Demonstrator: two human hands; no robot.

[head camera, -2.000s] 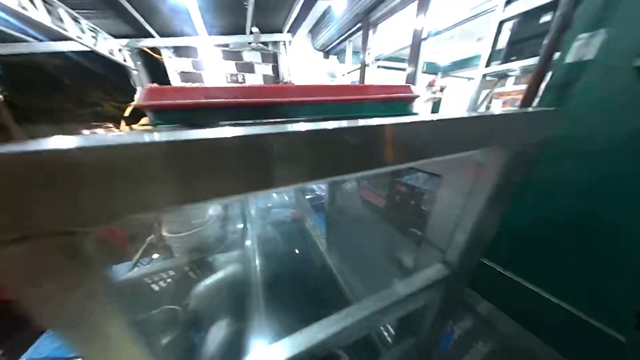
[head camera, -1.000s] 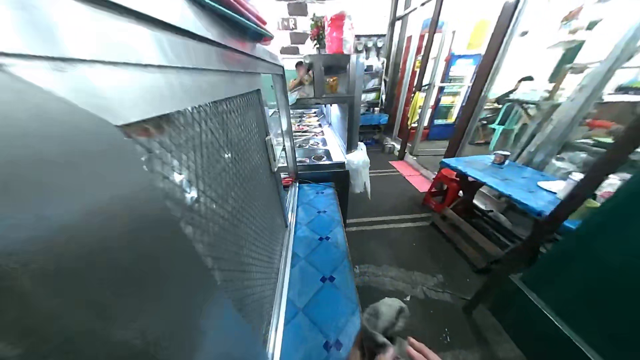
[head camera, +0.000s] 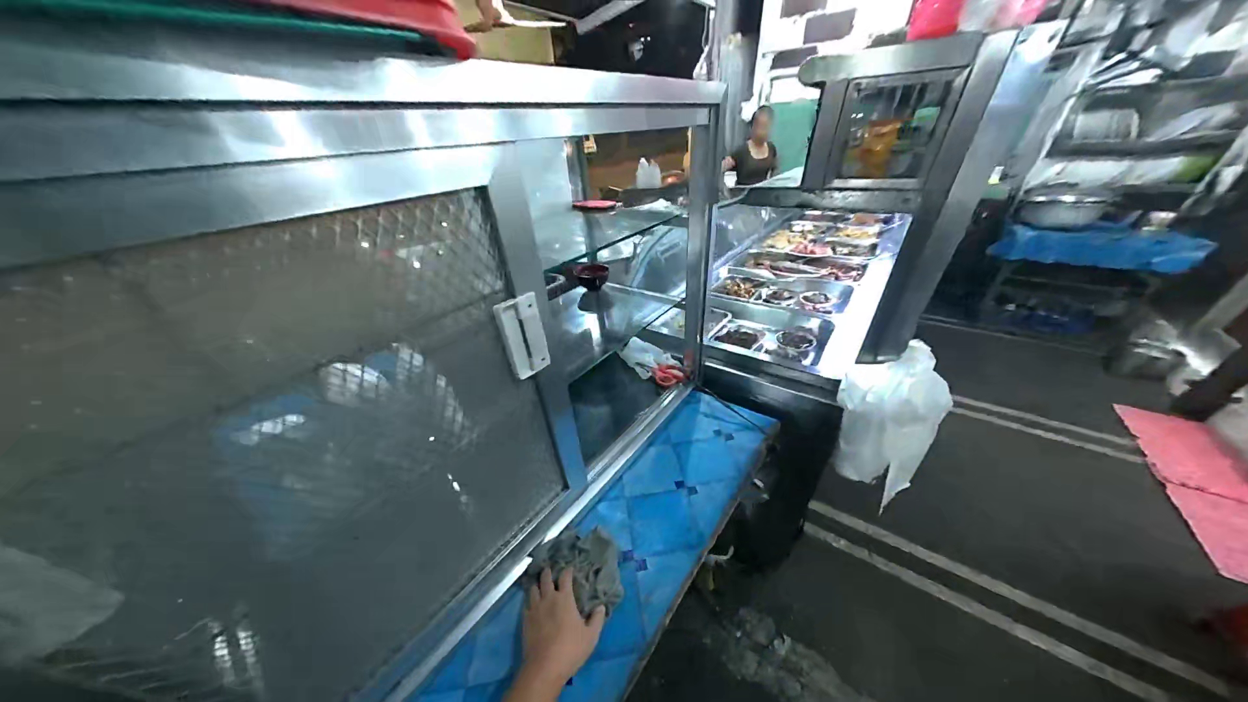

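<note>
My left hand [head camera: 558, 632], low and left of centre, presses a crumpled grey cloth [head camera: 585, 567] on the blue patterned ledge [head camera: 661, 492]. The cloth lies against the metal bottom rail of a glass-and-metal display cabinet [head camera: 507, 166]. Beside the hand, the cabinet's sliding panel [head camera: 390, 409] has a white handle [head camera: 523, 335]. At the panel's right, the cabinet interior shows glass shelves, a dark red bowl [head camera: 591, 276] and a red-handled item [head camera: 669, 374] by a white cloth or bag. My right hand is not in view.
Food trays [head camera: 780, 292] stand in a lit counter beyond the cabinet, with a white plastic bag [head camera: 892, 419] hanging at its corner. A person [head camera: 753, 156] is behind it. Pink mats [head camera: 1194, 478] lie at right. A red tray [head camera: 390, 15] tops the cabinet.
The view has swung considerably. A second ago the grey cloth was at the lower edge, beyond the ledge's right side; now it is on the ledge by the cabinet rail under my left hand.
</note>
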